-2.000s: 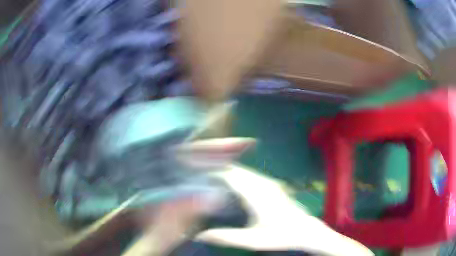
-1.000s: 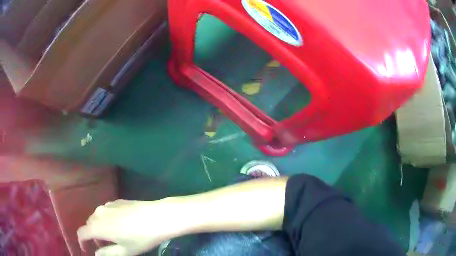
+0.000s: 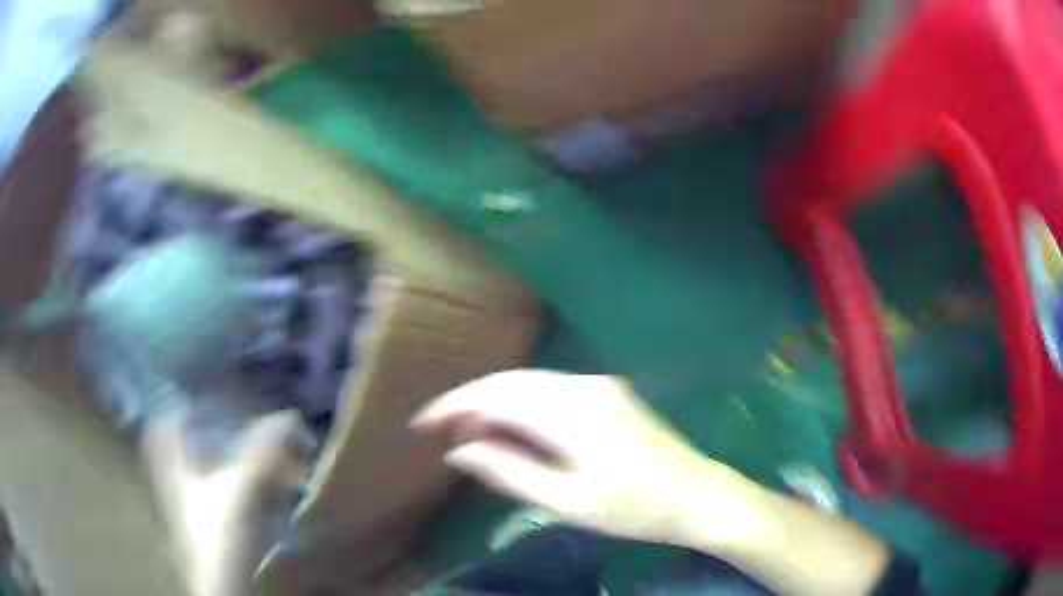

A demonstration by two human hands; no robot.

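The view is strongly blurred. A pale grey-green fan body [image 3: 175, 303] with a rounded head is over an open brown carton [image 3: 426, 349] at the left. The carton holds many darker grey bodies. My left hand [image 3: 227, 483] is at the lower left, with its fingers around the lower part of the pale body; the exact grip is blurred. My right hand [image 3: 542, 448] is just right of the carton, empty, with its fingers bent and apart.
A red stool [image 3: 863, 338] stands at the right on the green floor [image 3: 653, 279]. Another brown carton [image 3: 629, 58] stands at the top centre. A pale, blurred patch lies at the upper left corner.
The view has swung left, so the stool sits further right and the lower-left carton shows more fully. My left hand and the pale body have come into view. My right hand appears further right.
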